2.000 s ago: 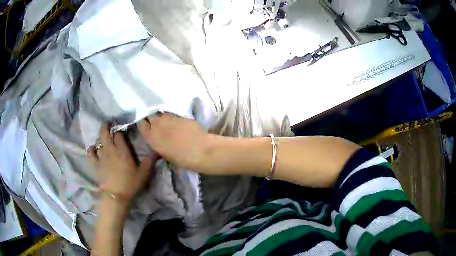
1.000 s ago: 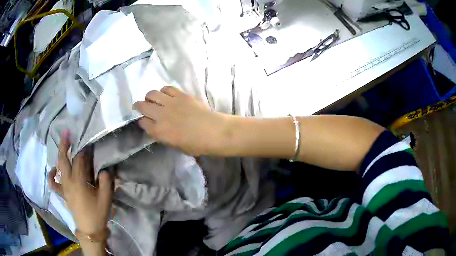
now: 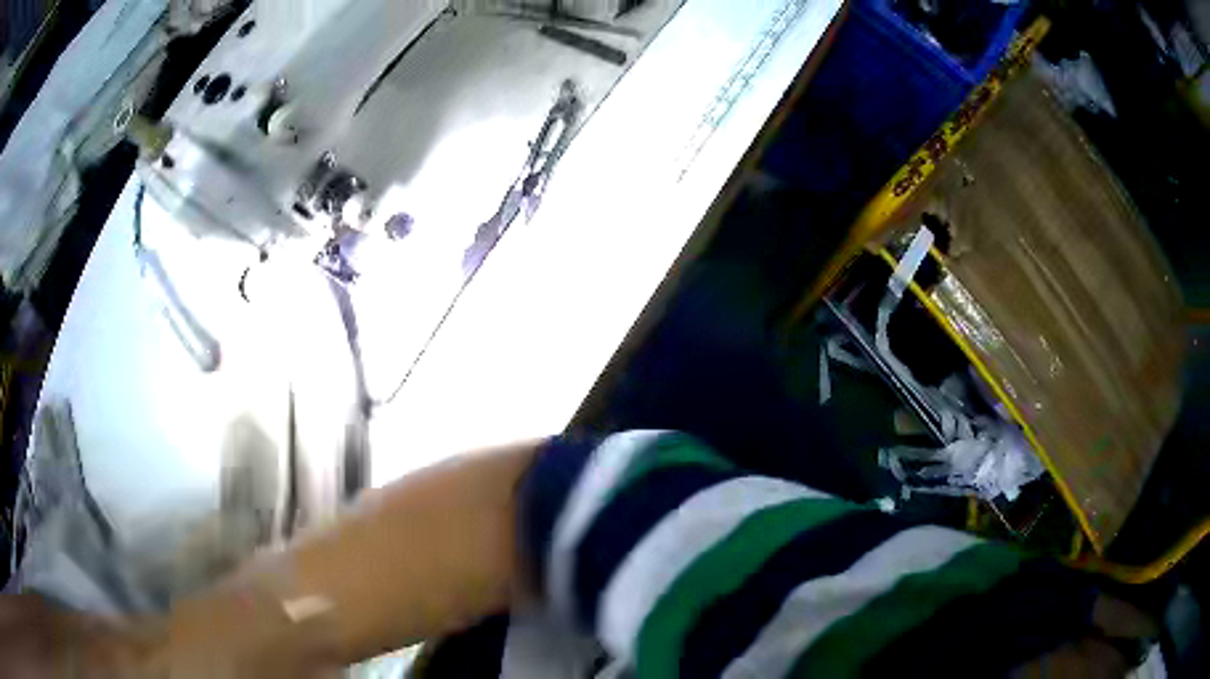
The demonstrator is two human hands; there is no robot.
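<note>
The grey-beige garment (image 3: 80, 531) shows at the lower left, blurred and cut off by the picture's edge. Part of it lies on the white machine table (image 3: 571, 265). My right forearm crosses the lower left. My right hand (image 3: 60, 643) is blurred and partly cut off at the lower left corner, so its fingers and any hold cannot be made out. My left hand is out of the picture. The white sewing machine (image 3: 266, 120) is at the upper left, with its dark needle area (image 3: 332, 199) under the head.
Thread snips (image 3: 537, 146) lie open on the table near a dark rod (image 3: 584, 44). A printed ruler scale (image 3: 743, 80) runs along the table edge. Right of it are a blue crate (image 3: 916, 60), a yellow-edged cart (image 3: 949, 139) with brown board (image 3: 1075, 292) and white scraps (image 3: 975, 458).
The view has swung right, bringing the cart and scraps in. My left hand and most of the garment have left the picture. My right hand now shows at the lower left corner.
</note>
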